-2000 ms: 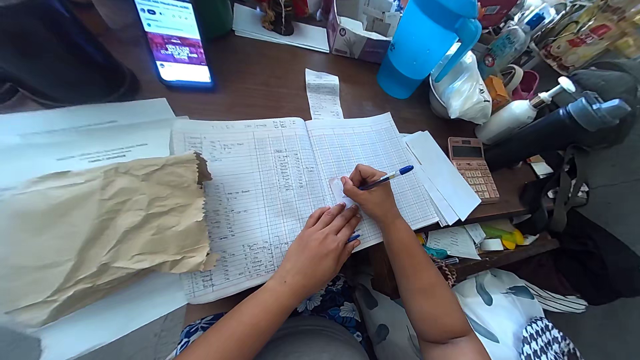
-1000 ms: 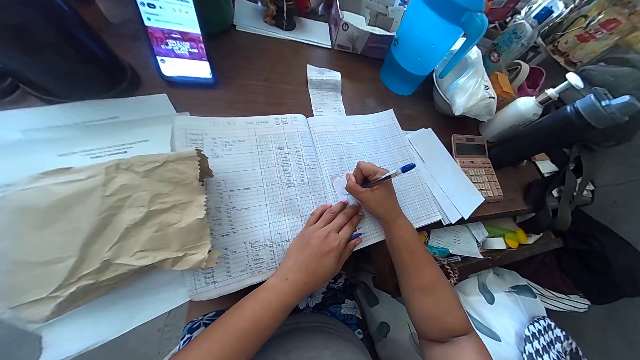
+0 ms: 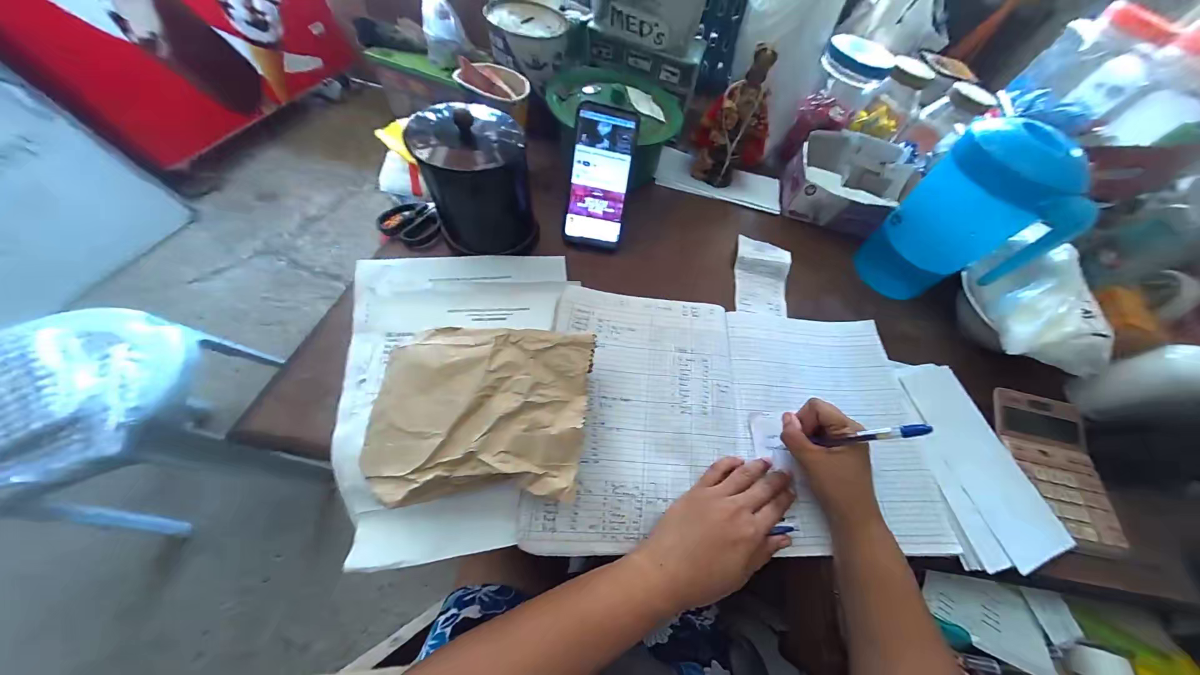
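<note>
My right hand point(image 3: 830, 455) grips a blue pen point(image 3: 877, 434) over a small slip of paper point(image 3: 769, 439), which lies on an open ruled ledger point(image 3: 647, 394). My left hand point(image 3: 727, 525) rests on the lower part of the ledger, its fingertips at the slip's lower edge. A second blue pen point(image 3: 781, 531) sticks out from beneath the left hand; whether that hand grips it is hidden. A crumpled brown paper bag point(image 3: 483, 408) covers part of the ledger's left side and some white printed sheets point(image 3: 422, 291). A narrow paper receipt point(image 3: 761, 272) touches the ledger's top edge.
A lit smartphone point(image 3: 600, 178) leans against a green container behind the ledger. Left of it stands a black canister point(image 3: 473, 178). A blue pitcher point(image 3: 980, 206) is at the back right. Loose white papers point(image 3: 984, 469) and a pink calculator point(image 3: 1059, 469) lie at right. A plastic chair point(image 3: 94, 394) stands left.
The view has swung left, bringing the chair and floor into sight. Both hands stay at the slip on the ledger, the right one still with the pen.
</note>
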